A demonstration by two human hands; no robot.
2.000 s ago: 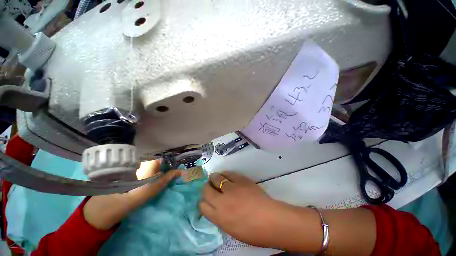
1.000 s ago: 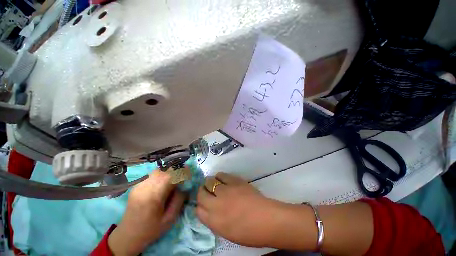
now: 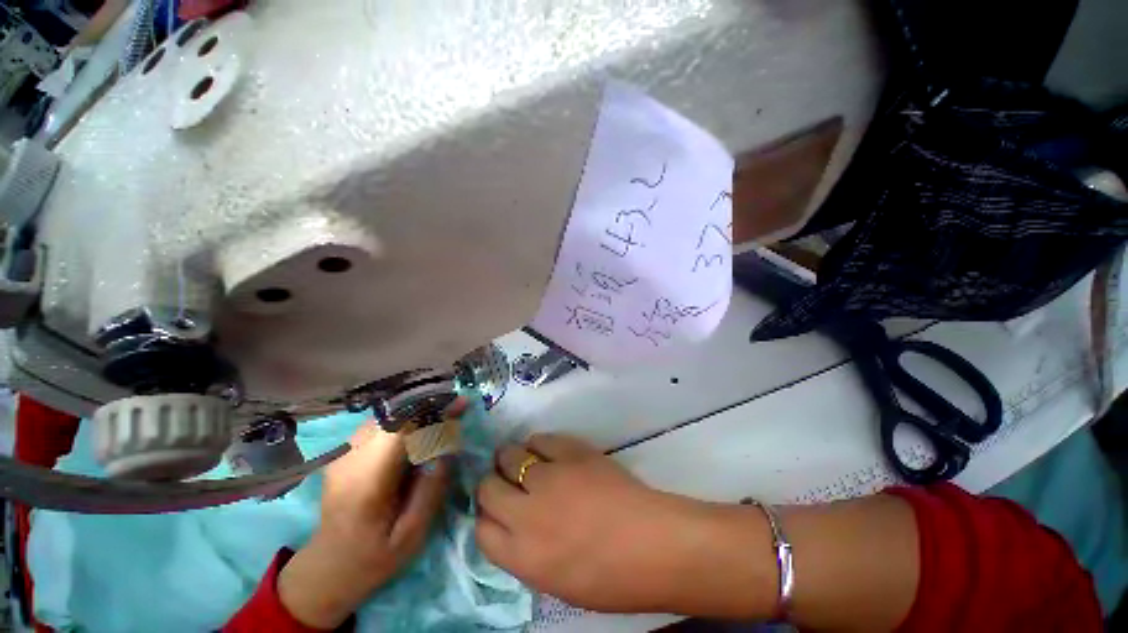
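Note:
Thin aqua cloth (image 3: 161,544) lies bunched at the left and under both hands, running up to the needle area (image 3: 421,406) of the off-white sewing machine (image 3: 421,173). A small tan block (image 3: 434,441) sits beside the foot. My left hand (image 3: 371,507) is left of the block, its fingertips on the cloth close to the foot and partly hidden. My right hand (image 3: 557,513), with a ring, grips the cloth edge with curled fingers just right of the foot. A whitish fold shows between the hands. The needle tip is hidden.
Black-handled shears (image 3: 934,402) lie on the white table (image 3: 730,433) at the right. Dark checked cloth (image 3: 977,210) hangs behind them. A handwritten paper note (image 3: 643,223) is stuck on the machine head. More aqua cloth (image 3: 1051,519) hangs beyond the table's right edge.
The view has shifted, so the machine head sits further left. My left hand has come from behind the dial to beside the tan block. My right hand stays on the cloth, slightly lower.

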